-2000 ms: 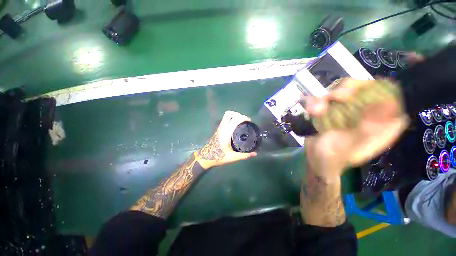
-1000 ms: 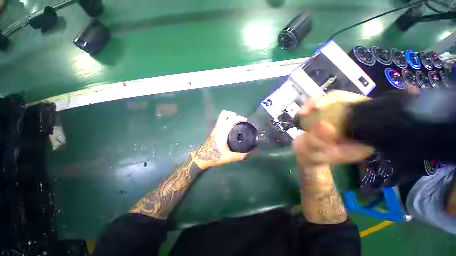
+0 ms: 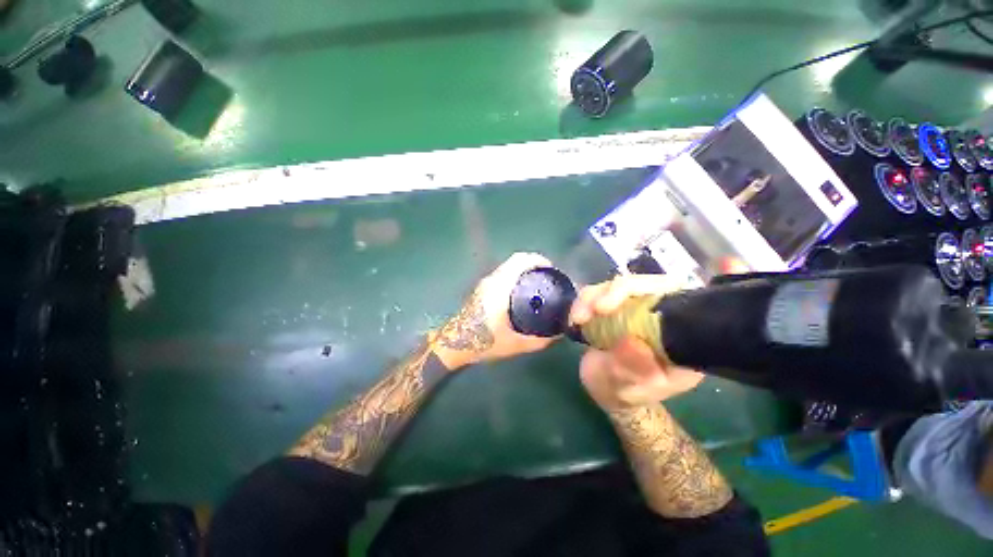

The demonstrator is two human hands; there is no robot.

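My left hand (image 3: 501,316) is bare and wraps around a black cylindrical housing (image 3: 543,301), held upright over the green bench with its round recessed end facing up. My right hand (image 3: 637,354) grips the yellow-tan wrap of a thick black electric screwdriver (image 3: 800,330). The tool lies nearly level in view, its front end at the right rim of the housing. The bit cannot be made out, and whether it touches a screw is hidden.
A white screw feeder (image 3: 724,196) stands right of the housing. Beyond the pale strip (image 3: 414,177), black housings lie on the green belt (image 3: 392,76). Rows of round light-ring units (image 3: 920,187) are at right, a dark pile (image 3: 65,359) at left, a blue stool (image 3: 828,468) and a person's grey-blue clothing (image 3: 947,457) lower right.
My right hand has brought the screwdriver left from the feeder to the housing, and the tool has swung into fuller view. My left hand stays nearly still. The belt housings have shifted left.
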